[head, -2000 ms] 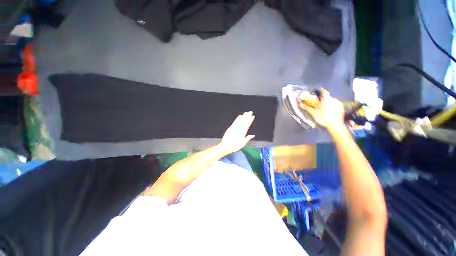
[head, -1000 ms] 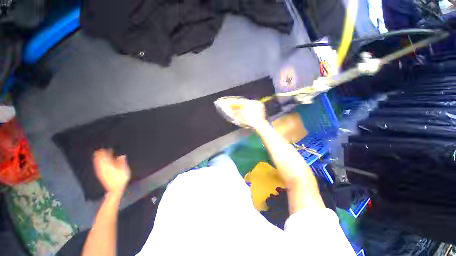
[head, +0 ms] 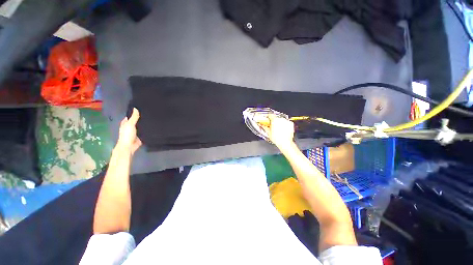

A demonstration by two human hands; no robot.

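The black trousers [head: 197, 111] lie flat across the grey pressing table [head: 176, 41], the wider end at left and the narrow hem end at right. My left hand [head: 129, 130] is at the wider left end, with thumb and fingers closed around the cloth's edge. My right hand [head: 277, 129] grips the handle of the steam iron [head: 252, 118], which rests on the middle of the leg with its tip to the left. The yellow steam hose [head: 332, 123] runs right from the iron. The iron's soleplate is hidden.
Crumpled black garments [head: 311, 18] lie at the table's far side. An orange-red plastic bag [head: 72, 72] is at left. A black cable [head: 386, 87] curves over the hem end. A blue crate [head: 363, 165] with cardboard and a yellow cloth [head: 288, 196] are below at right.
The iron has moved from beside the hem onto the leg. My left hand has left the hem area and now holds the wide left end. The camera view has turned and shifted.
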